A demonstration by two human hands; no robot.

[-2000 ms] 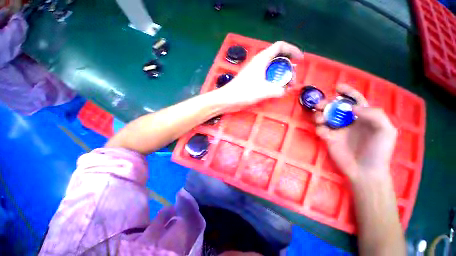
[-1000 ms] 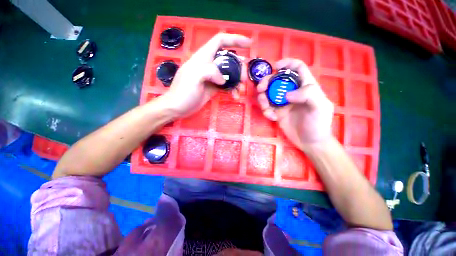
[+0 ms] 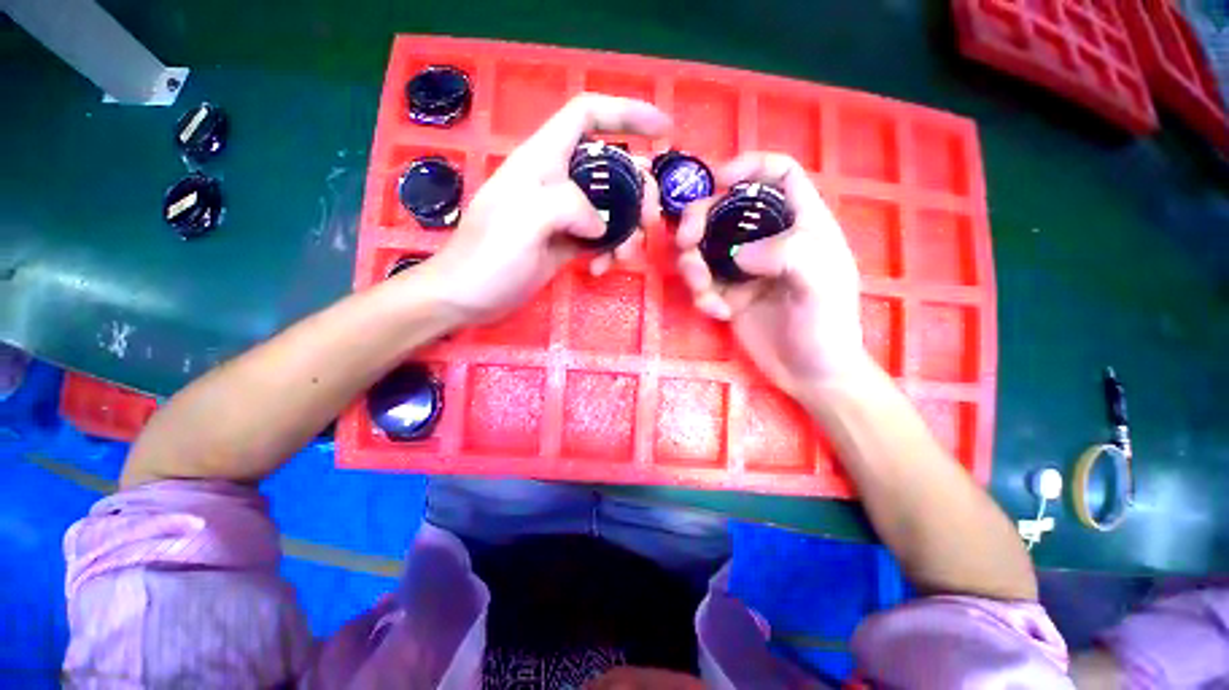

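Observation:
My left hand [image 3: 519,223] holds a round smartwatch [image 3: 609,196] above the tray, its black screen showing white marks, my thumb at the screen's lower edge. My right hand [image 3: 795,276] holds another smartwatch [image 3: 745,232], also black with small white marks and a greenish spot by my thumb. Between them a third watch [image 3: 685,183] with a lit purple-blue face lies over the red-orange foam tray [image 3: 687,479]. Unlit black watches [image 3: 431,190] sit in the tray's left column; one is mostly hidden by my left forearm.
Two black watches with pale strips [image 3: 194,206] lie on the green bench [image 3: 81,249] at left, below a grey metal upright [image 3: 101,47]. Spare red-orange trays [image 3: 1065,61] are at upper right. A pale ring [image 3: 1101,487], white disc with lead [image 3: 1045,483] and dark stick [image 3: 1116,398] lie at right.
The right-hand watch's screen has gone from blue to black with marks; the left-hand one was blue two seconds ago. The view has shifted, with the tray now squarer in front. Both hands keep their watches.

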